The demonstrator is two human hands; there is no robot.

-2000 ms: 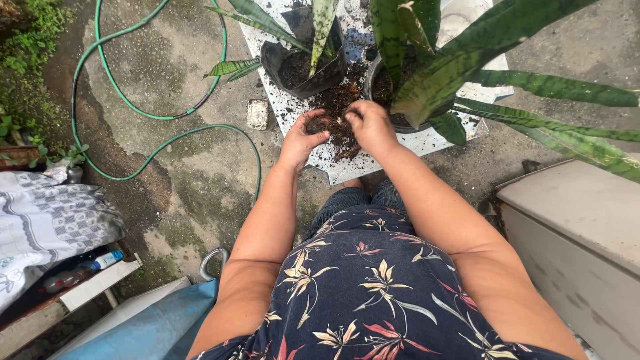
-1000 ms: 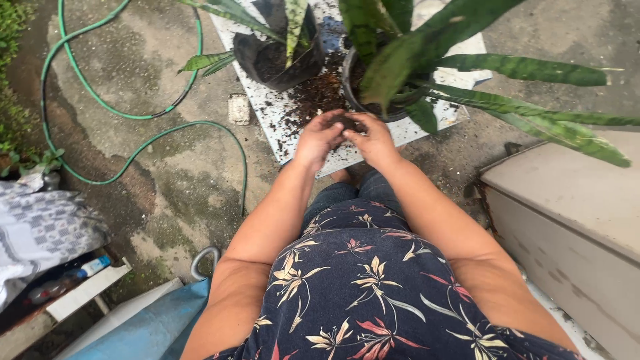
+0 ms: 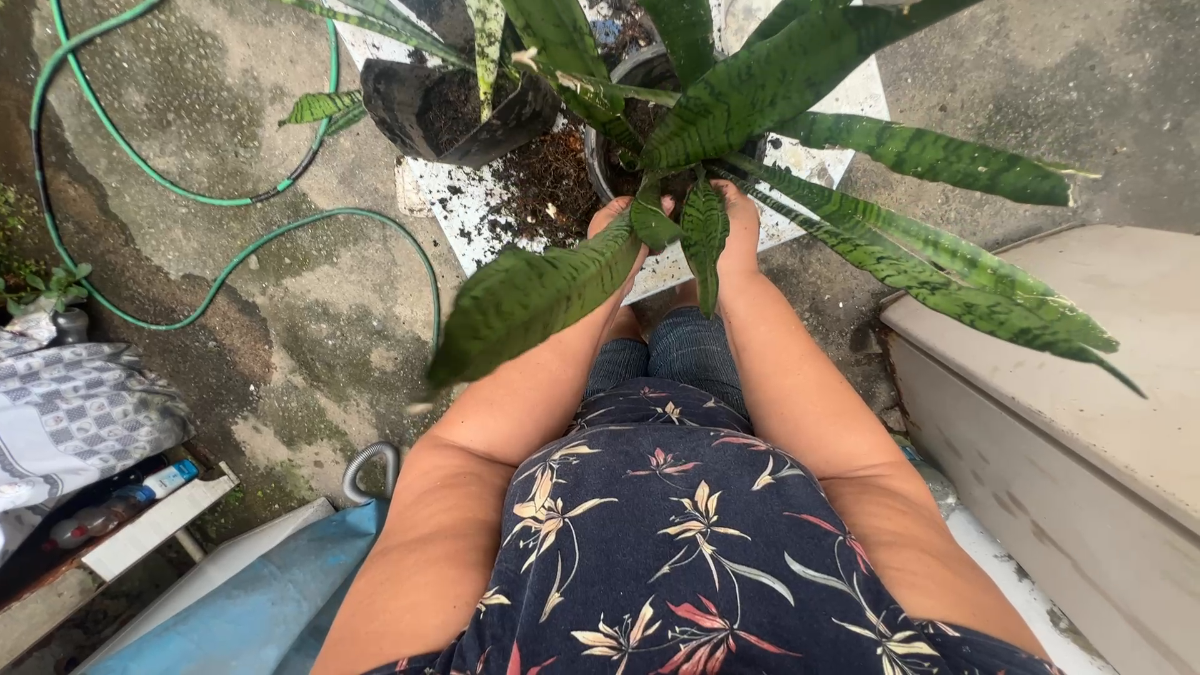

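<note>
A large snake plant (image 3: 750, 103) with broad banded leaves stands in a round dark pot (image 3: 596, 155) on a white board (image 3: 656, 272). My left hand (image 3: 614, 217) is at the near left of this pot, partly behind a drooping leaf. My right hand (image 3: 739, 216) is at its near right side, beside another leaf. Leaves hide most fingers, so their grip cannot be made out. To the left, a second snake plant (image 3: 487, 47) grows in a black plastic planter (image 3: 403, 103). Loose dark soil (image 3: 553, 187) lies between the two pots.
A green hose (image 3: 244, 253) loops over the concrete floor at left. A beige box-like surface (image 3: 1078, 375) stands at right. At lower left are a checked cloth (image 3: 94, 403), a shelf with bottles (image 3: 155, 534), a blue sheet (image 3: 253, 600) and a grey curved hose (image 3: 361, 469).
My hands, together over the soil before, have moved apart to the near side of the large plant's pot. The large plant's leaves now hang over my left forearm.
</note>
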